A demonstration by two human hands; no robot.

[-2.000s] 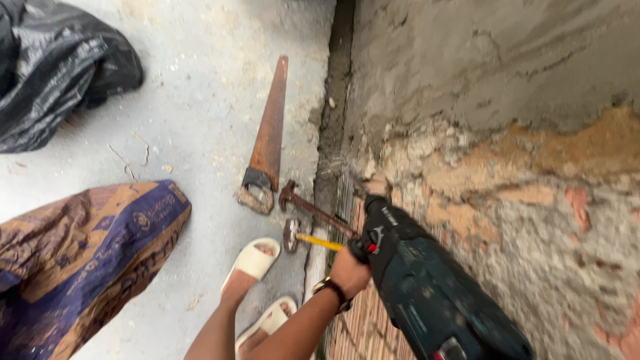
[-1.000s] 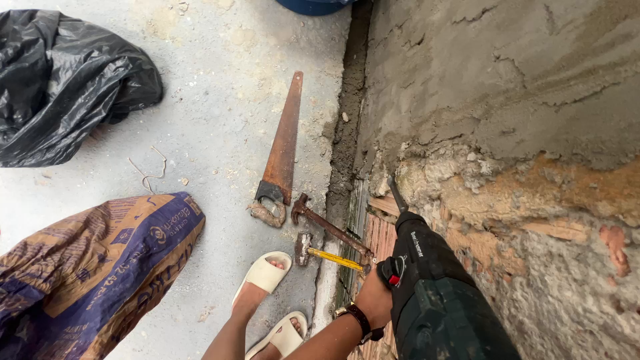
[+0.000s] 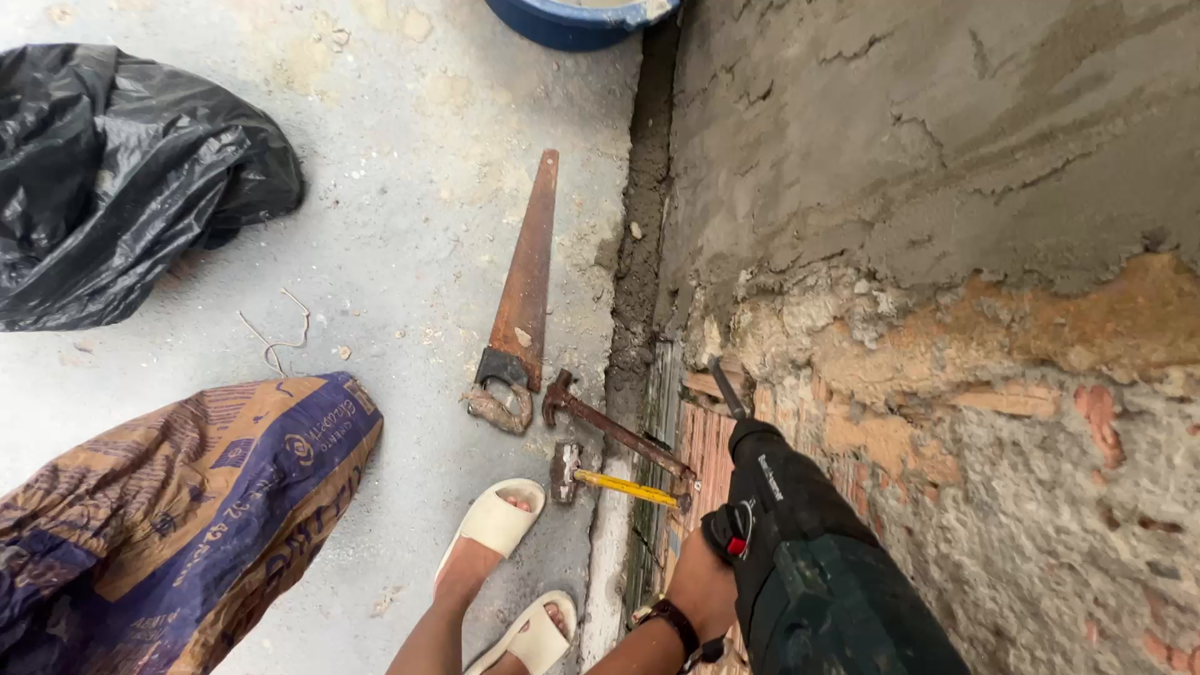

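Observation:
A dark green and black rotary hammer (image 3: 806,525) reaches in from the lower right, its chisel bit (image 3: 727,386) at the broken edge of the wall's plaster, over exposed brick. My left hand (image 3: 703,583), with a dark band at the wrist, grips the tool near its front, by a red switch. My right hand is out of view. Left of the tool lie a rusty claw hammer (image 3: 619,431) and a small sledgehammer with a yellow handle (image 3: 623,486). A rusty handsaw (image 3: 527,281) lies on the floor beyond them.
A black plastic bag (image 3: 141,187) and a paper cement sack (image 3: 216,506) lie at the left. A blue tub (image 3: 572,26) stands at the top, beside the mortar-filled groove (image 3: 642,234) along the wall (image 3: 937,141). My sandalled feet (image 3: 502,520) are near the groove.
The bit, blurred at the brick two seconds ago, now shows clearly. The view has shifted, bringing the blue tub into the frame. My left hand stays on the tool.

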